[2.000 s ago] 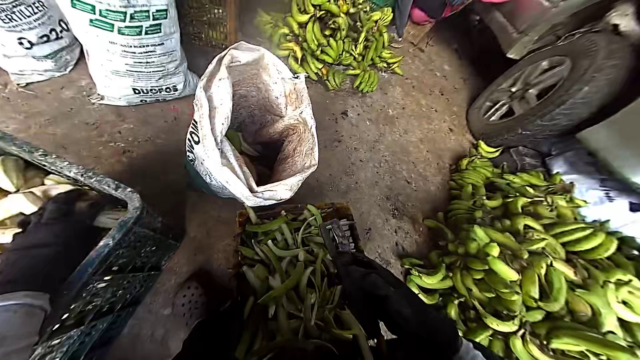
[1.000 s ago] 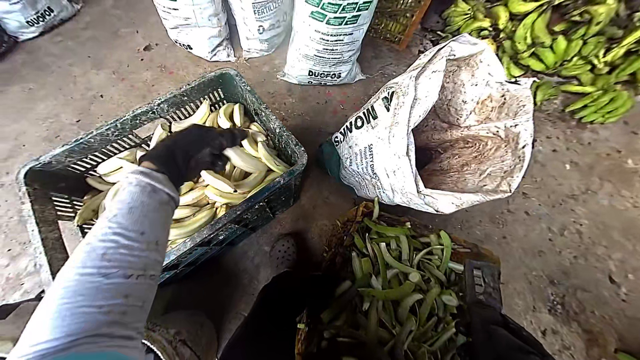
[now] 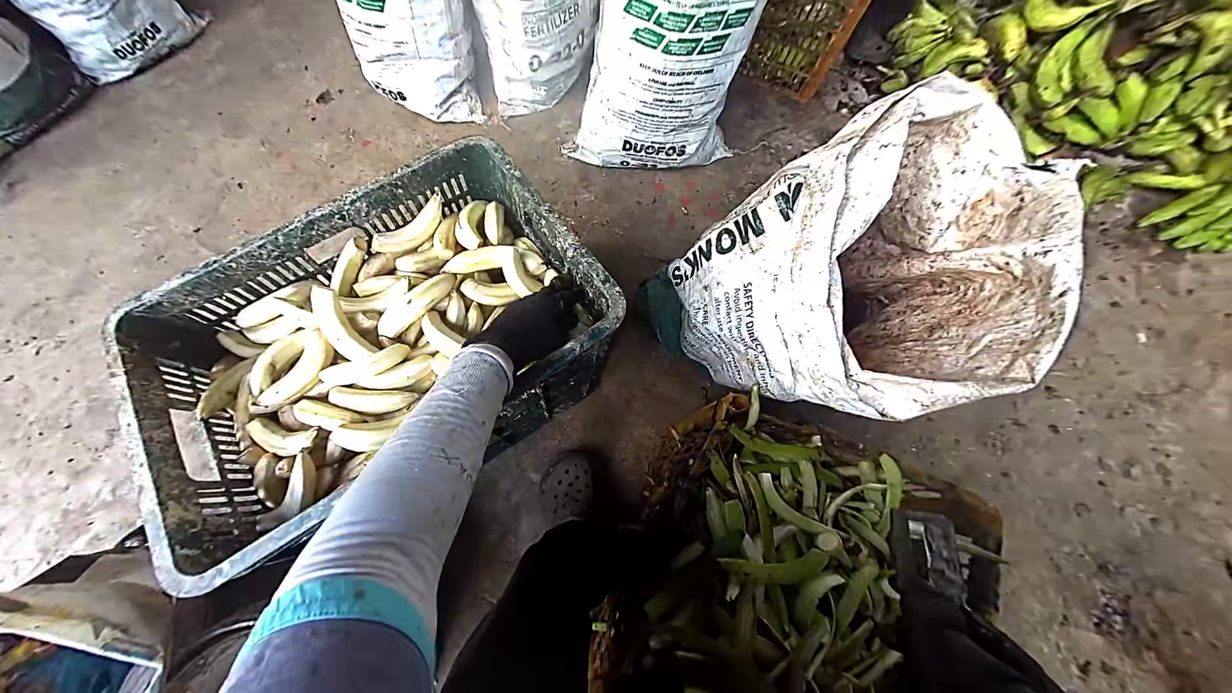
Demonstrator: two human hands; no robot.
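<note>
My left hand [image 3: 535, 322], in a black glove, reaches into the right end of a dark green plastic crate [image 3: 602, 289] of peeled plantains [image 3: 414, 298]; its fingers are partly hidden at the crate wall, so its grip is unclear. My right hand [image 3: 948, 616], black-gloved and in shadow at lower right, is beside a heap of green peels [image 3: 789, 539] in a low container. A dark tool, perhaps a knife or peeler [image 3: 936, 553], lies at its fingers, and a thin blade-like tip sticks out to the right. Whether the hand grips it is hard to see.
An open white woven sack [image 3: 770, 279] leans beyond the peels. Filled fertilizer sacks [image 3: 664, 87] stand at the back, by an orange-edged crate [image 3: 804, 43]. Green plantain bunches [image 3: 1107, 96] lie at upper right. My foot in a perforated clog [image 3: 566, 489] is between the crate and the peels.
The view has swung left since the oldest frame. My left hand has moved from the middle of the plantains to the right end of the crate. My right hand remains by the peels.
</note>
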